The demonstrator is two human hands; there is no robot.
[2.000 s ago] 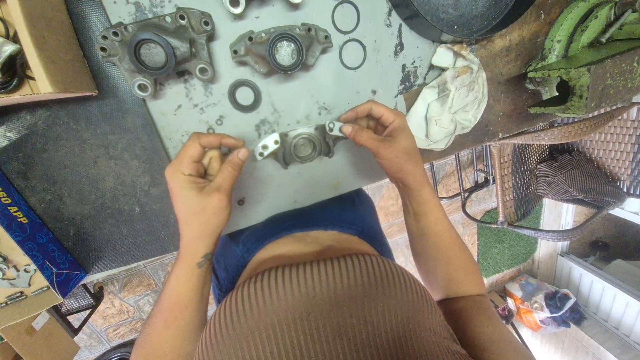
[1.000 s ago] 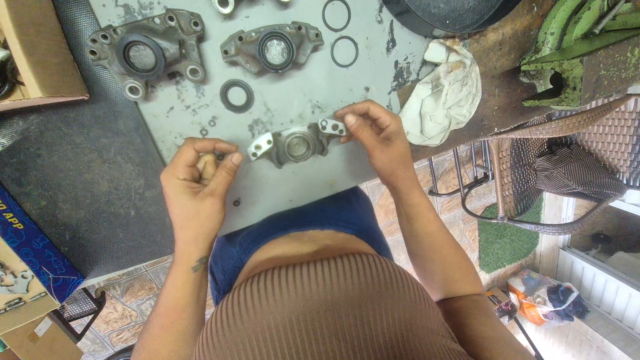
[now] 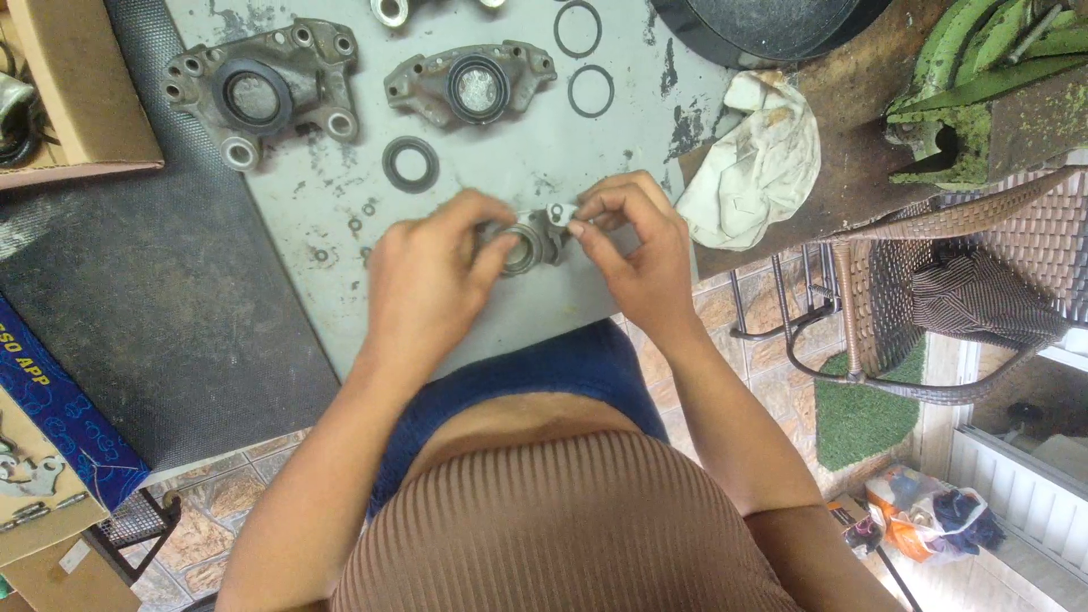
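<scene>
A small metal housing with a round bore is between my hands near the front edge of the grey board. My right hand pinches the light flat end on its right side between thumb and fingers. My left hand lies over its left side, thumb beside the bore, fingers curled; it covers that end, and its grip is blurred. Beyond are a larger metal housing with a black ring seal, a second metal housing with a seal and a loose ring seal. Two thin black rings lie farther right.
Small rings are scattered left of my left hand. A stained white cloth lies at the right, below a round black pan. Green metal parts stand far right. Cardboard boxes with parts are at the left; a wicker chair is right.
My left hand has moved right, onto the left side of the small housing, whose left end was in view before. My right hand stays at the right end.
</scene>
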